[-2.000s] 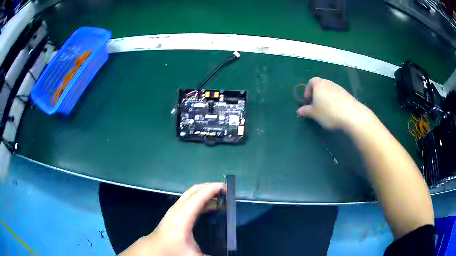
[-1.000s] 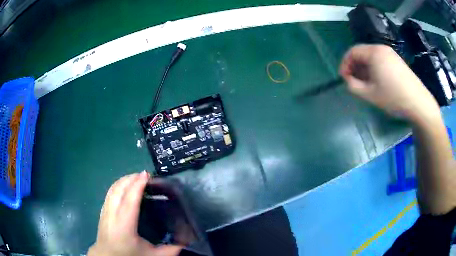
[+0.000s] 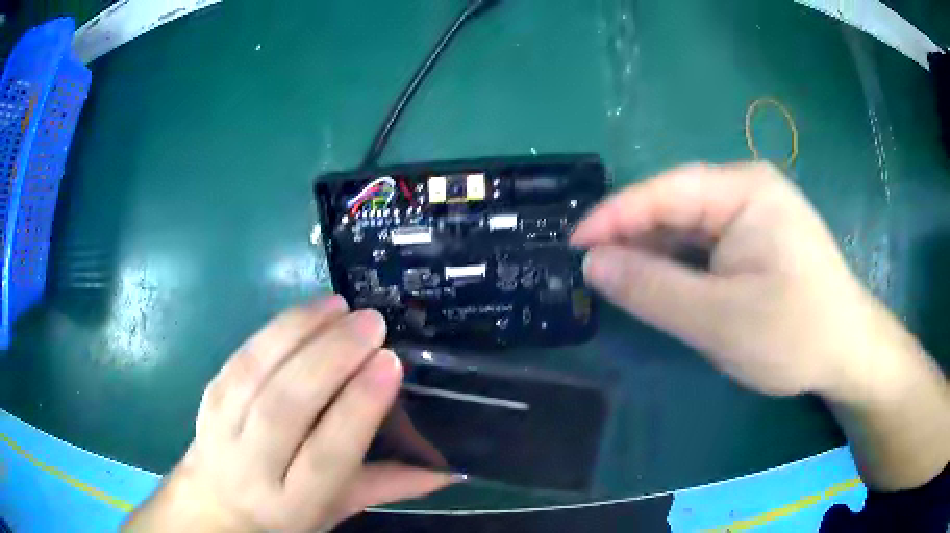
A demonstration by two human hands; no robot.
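Note:
The rear housing with the main board (image 3: 464, 260) lies open on the bench mat, board side up. Coloured internal wires (image 3: 377, 194) sit in its far left corner and its black lead cable (image 3: 422, 78) runs away from me. My left hand (image 3: 297, 416) holds the display panel (image 3: 510, 427) by its left end, tilted along the housing's near edge. My right hand (image 3: 708, 271) is pinched at the housing's right side, on what looks like the dark tweezers (image 3: 542, 242), blurred against the board. No ribbon cable can be made out.
A blue perforated basket (image 3: 42, 177) stands at the far left. A rubber band (image 3: 772, 133) lies loose on the green mat, beyond my right hand. A white rail (image 3: 125, 16) crosses the top corners. Blue floor (image 3: 771, 495) shows past the near bench edge.
My right hand has come left from the bench's right side, with the dark tweezers, to the board. My left hand has brought the display panel flatter and close against the housing's near edge.

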